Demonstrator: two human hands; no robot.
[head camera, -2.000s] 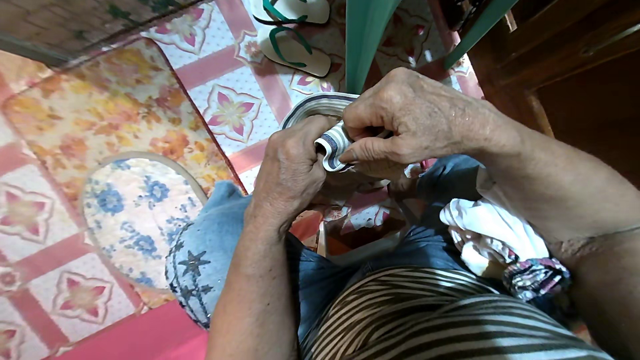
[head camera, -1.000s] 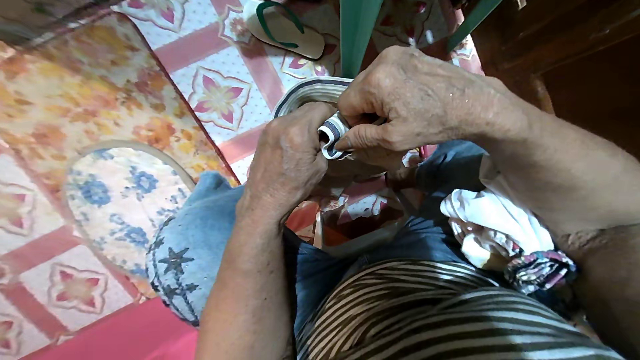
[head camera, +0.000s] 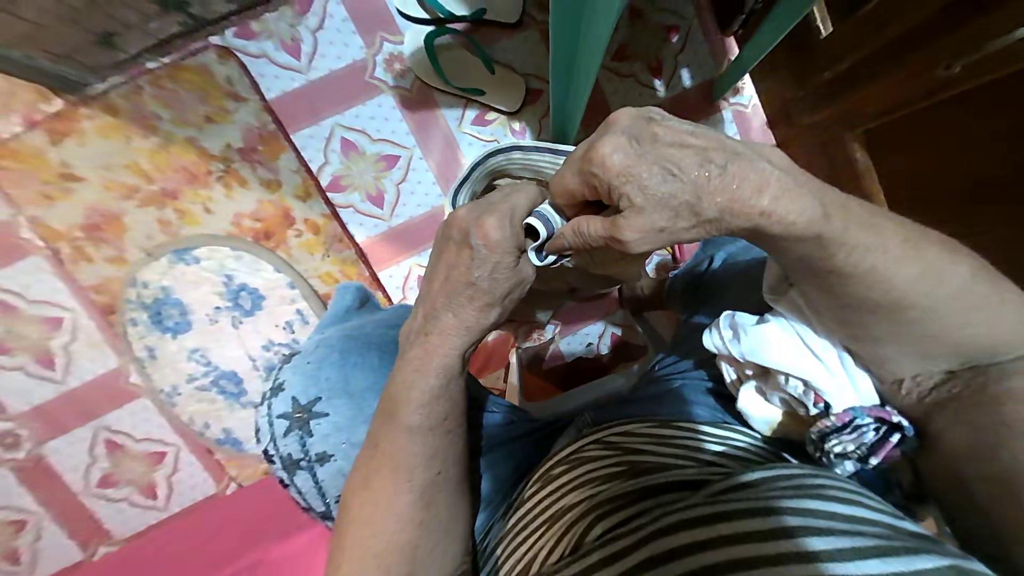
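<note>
Between my hands is a piece of striped white and dark fabric (head camera: 544, 234), its edge folded into a small open roll. My left hand (head camera: 484, 260) grips it from the left, and the thumb and fingers of my right hand (head camera: 640, 184) pinch it from the right. A wider striped band (head camera: 512, 164) of similar look curves behind my hands; whether it is the same piece I cannot tell. White cloth with a patterned bunched end (head camera: 800, 368) lies at my right thigh, under my right forearm.
Green-strapped flip-flops (head camera: 472, 68) lie on the patterned floor beyond my hands, beside a green furniture leg (head camera: 580, 64). An oval floral mat (head camera: 216, 344) and an orange floral mat (head camera: 160, 168) are at left. Dark wooden furniture (head camera: 904, 80) stands at upper right. A pink surface (head camera: 216, 536) is at lower left.
My hands keep their hold on the striped fabric, with only slight shifts of the fingers. The view has moved a little.
</note>
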